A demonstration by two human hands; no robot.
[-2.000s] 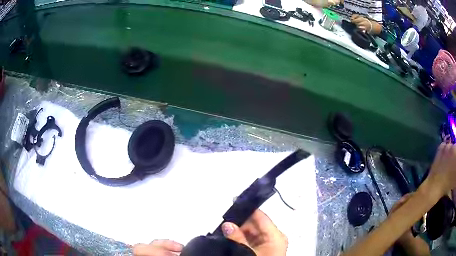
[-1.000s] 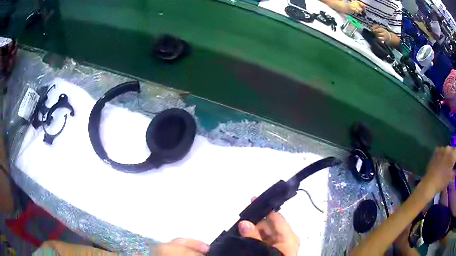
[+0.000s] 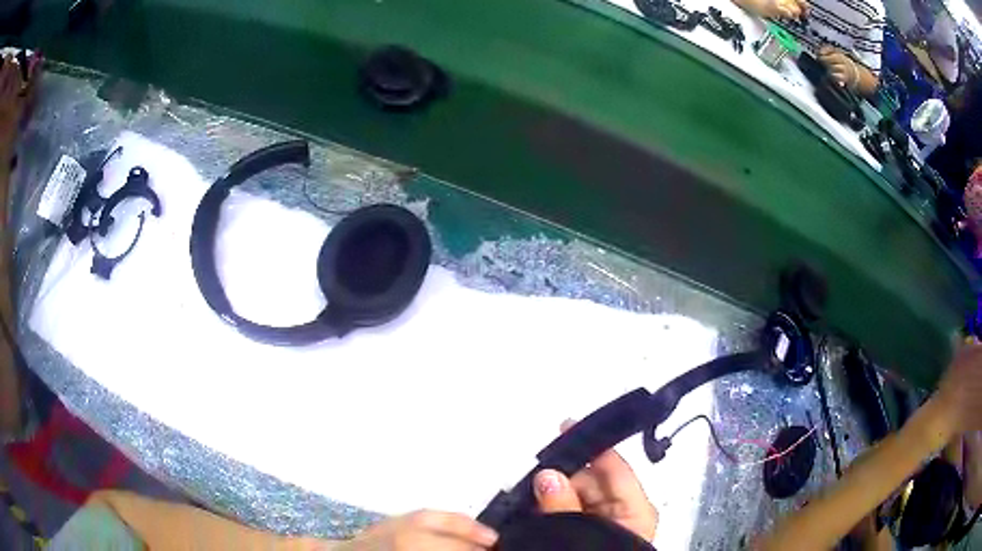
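Observation:
A part-built black headphone [image 3: 603, 431] runs from the bottom edge up to the right over the white sheet, its ear cup cut off by the bottom edge. My right hand [image 3: 603, 490] grips its band, thumb on top. My left hand [image 3: 431, 530] is at the lower band beside the ear cup, fingers on it and partly cut off. A small black part with a thin dark and reddish wire [image 3: 709, 422] hangs at the band's upper end. Another headphone [image 3: 215, 269] with one ear cup lies on the sheet at left.
Black yokes [image 3: 113, 221] and a labelled bag [image 3: 61, 192] lie far left. The green conveyor [image 3: 560, 140] crosses behind and carries black cups. Ear cup parts [image 3: 789, 461] lie at right beside another person's arm [image 3: 861, 484]. Another person's hands [image 3: 845, 70] work across the conveyor.
The view has shifted, moving the sheet and lying headphone up and right in the picture since the oldest frame. The held band reaches further right, and its small end part and reddish wire now show.

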